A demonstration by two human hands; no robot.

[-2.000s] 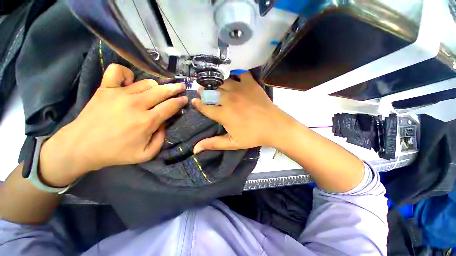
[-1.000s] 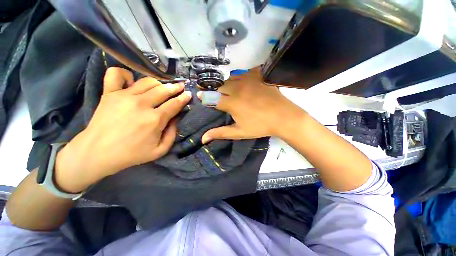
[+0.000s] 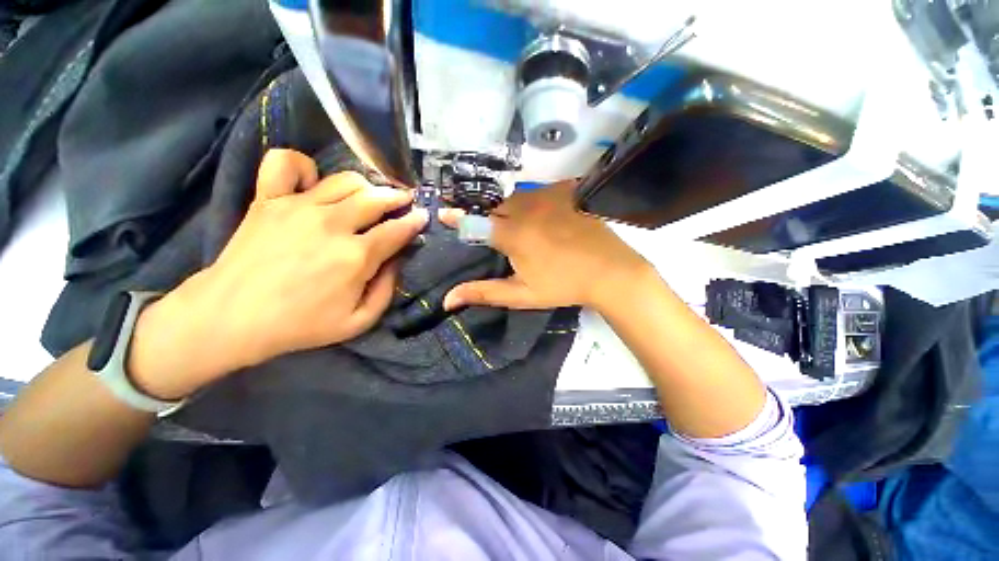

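A charcoal-black garment panel (image 3: 372,411) lies bunched on the white table and hangs over its front edge. A yellow topstitched seam (image 3: 469,342) crosses it. My left hand (image 3: 312,258) lies on the cloth, fingertips beside the presser foot area (image 3: 425,199). My right hand (image 3: 548,250) rests on the cloth on the other side, thumb apart from the fingers, partly behind the tension knob (image 3: 474,228). Both hands press the cloth; the needle itself cannot be made out.
The sewing machine head (image 3: 466,77) stands right above the hands, with a glossy dark housing (image 3: 712,159) at right. A black strip bundle (image 3: 756,312) lies beside a control box (image 3: 860,325). Dark cloth heaps (image 3: 164,132) lie at left; blue cloth (image 3: 942,482) is at lower right.
The view has shifted, so the machine head looks more upright and its right parts sit further left. Both hands keep nearly the same place on the cloth beside the presser foot.
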